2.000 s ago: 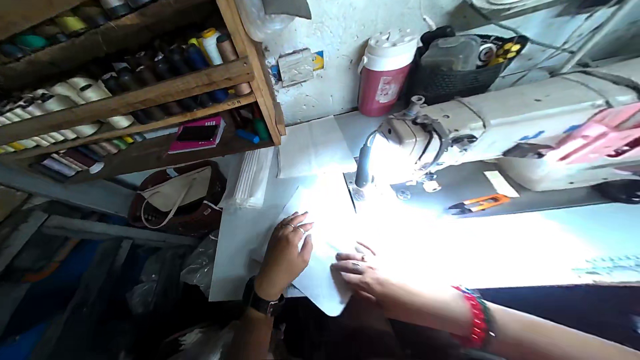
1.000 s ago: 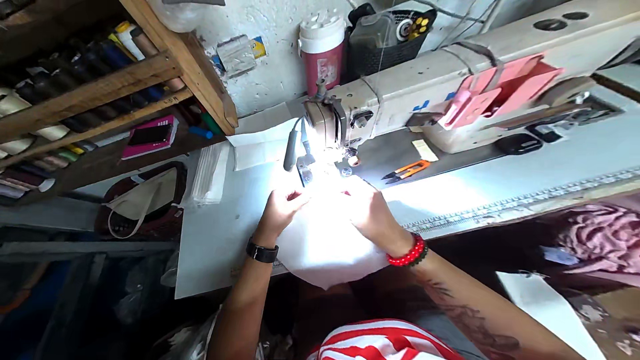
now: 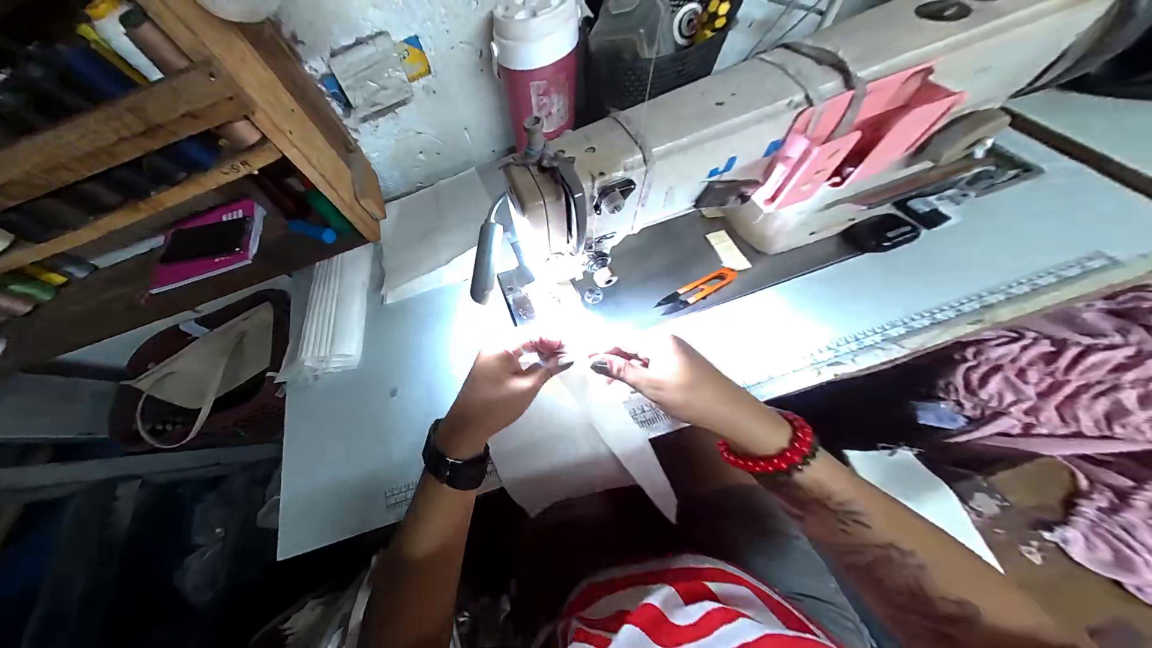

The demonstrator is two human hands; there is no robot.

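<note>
White fabric (image 3: 562, 450) hangs over the table's front edge, with a narrow pointed flap at its right. My left hand (image 3: 504, 387) pinches the fabric's upper part between thumb and fingers, just in front of the sewing machine's needle area. Close at its right, my right hand (image 3: 661, 373) pinches the same fabric, thumb toward the left thumb. The sewing machine (image 3: 702, 126) stands behind both hands, and its lamp (image 3: 487, 261) lights the spot so brightly that the presser foot and the fabric's top edge are washed out. Orange thread snips (image 3: 697, 288) lie on the machine bed.
Folded white fabric strips (image 3: 333, 310) and white sheets (image 3: 432, 234) lie left of the machine. Behind it stands a pink and white jug (image 3: 537, 76). A wooden thread rack (image 3: 297, 117) is at upper left, a bag (image 3: 216, 360) below it. Pink fabric (image 3: 1062, 387) lies at right.
Two seconds ago my hands lay flat on the white fabric; now both pinch its upper part. Since one second ago they have drawn nearer the table's front edge. The view has shifted.
</note>
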